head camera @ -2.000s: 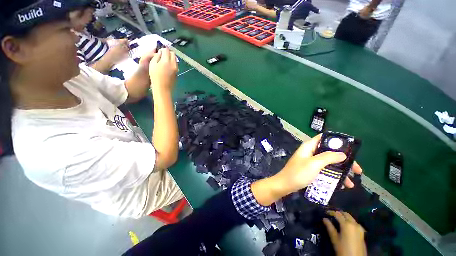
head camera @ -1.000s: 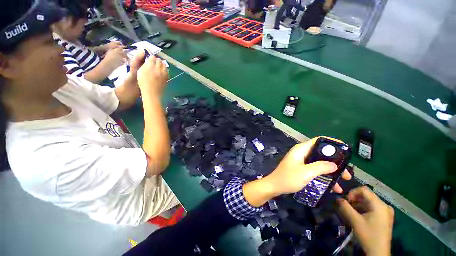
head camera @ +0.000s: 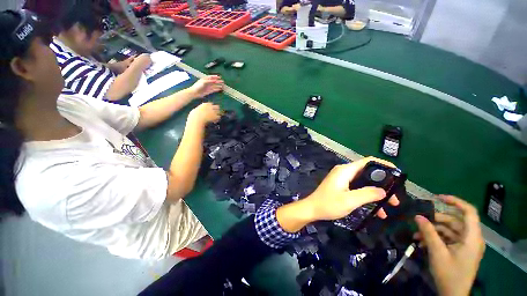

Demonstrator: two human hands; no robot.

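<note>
My left hand holds a black phone tilted over the heap, its back with the round grey disc facing up and my thumb across it. My right hand is just right of the phone, apart from it. Its thumb and fingers pinch what looks like a small black piece. A wide heap of small black pieces lies on the green worktop under and beyond my hands. A slim whitish stick lies on the heap beside my right hand.
Black phones lie spaced on the green belt behind a pale edge strip. A co-worker in a white shirt sits at left, arms reaching toward the heap and strip. Red trays and a white device stand at the far side.
My right hand has risen from the heap and moved right, fingers pinched. The phone stays in my left hand, its lower part now darker. The co-worker's hands have separated, one reaching to the strip.
</note>
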